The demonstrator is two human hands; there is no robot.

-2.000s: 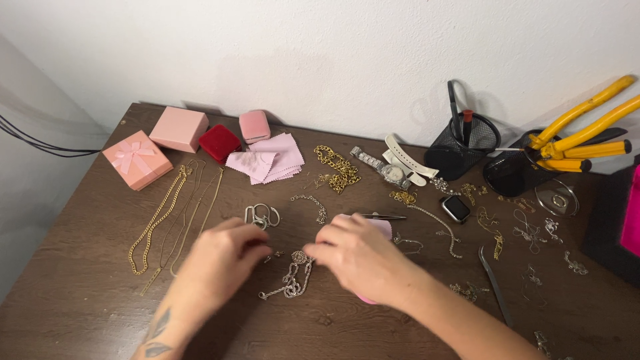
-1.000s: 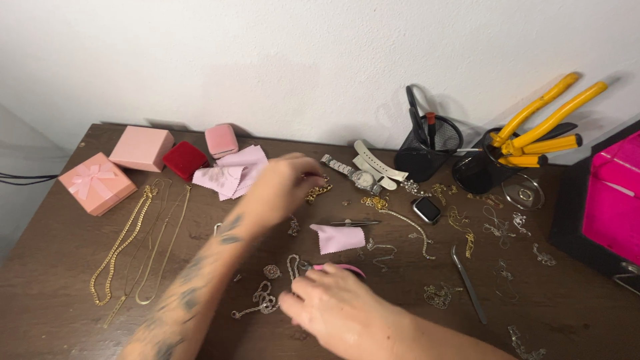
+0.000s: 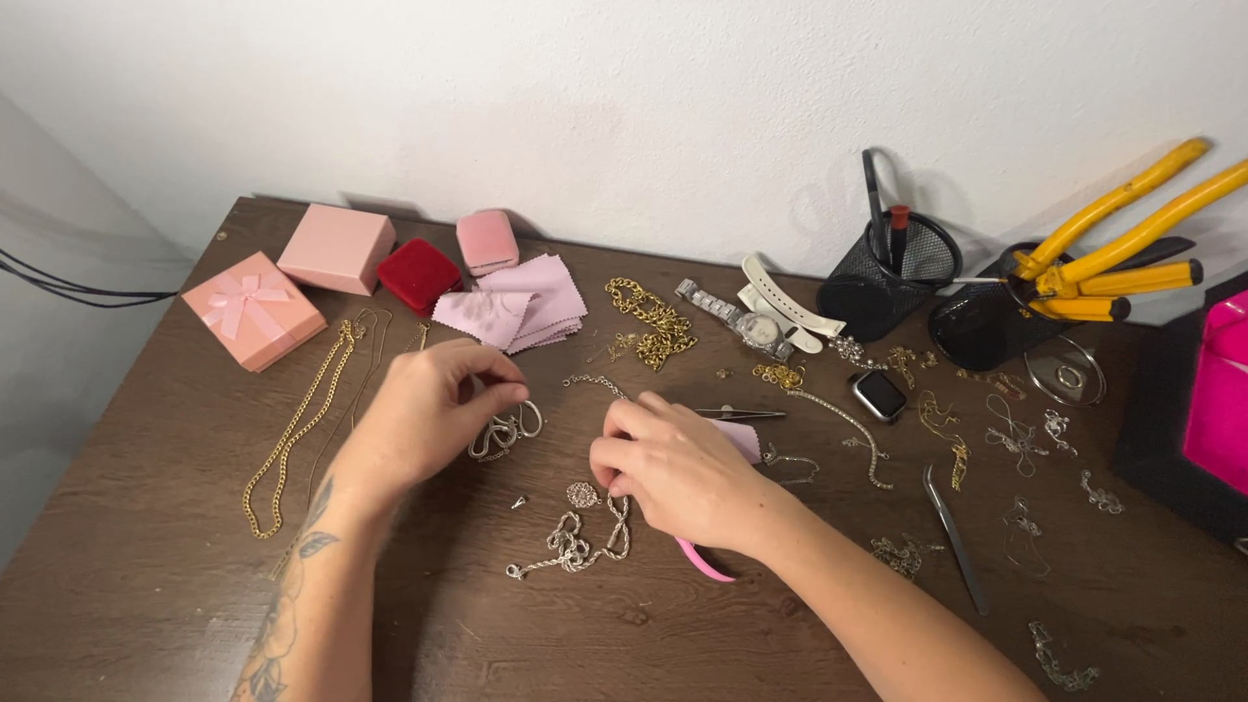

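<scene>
My left hand (image 3: pixel 439 414) hovers by a coiled silver chain (image 3: pixel 507 431), thumb and fingertips close together; whether something small is between them cannot be told. My right hand (image 3: pixel 673 468) has its fingers curled down at the upper end of a silver rope chain (image 3: pixel 570 548), and its fingertips are partly hidden. Beside that chain lie a round filigree pendant (image 3: pixel 582 494) and a tiny metal piece (image 3: pixel 519 502). A pink curved handle (image 3: pixel 704 563) and part of a pink cloth (image 3: pixel 738 439) show from under my right hand. A short silver chain (image 3: pixel 597 383) lies above it.
Gift boxes (image 3: pixel 255 310), a red velvet box (image 3: pixel 419 276) and polishing cloths (image 3: pixel 531 302) stand back left. Gold chains (image 3: pixel 648 327), a metal watch (image 3: pixel 756 330), a smartwatch (image 3: pixel 879 395) and tweezers (image 3: pixel 955 541) lie centre and right. Mesh cups (image 3: pixel 882 278) and yellow-handled pliers (image 3: pixel 1121 229) are behind.
My left hand has come back from the gold chain at the rear to the coiled silver chain. My right hand stays near the rope chain and pink cloth, now covering much of the cloth.
</scene>
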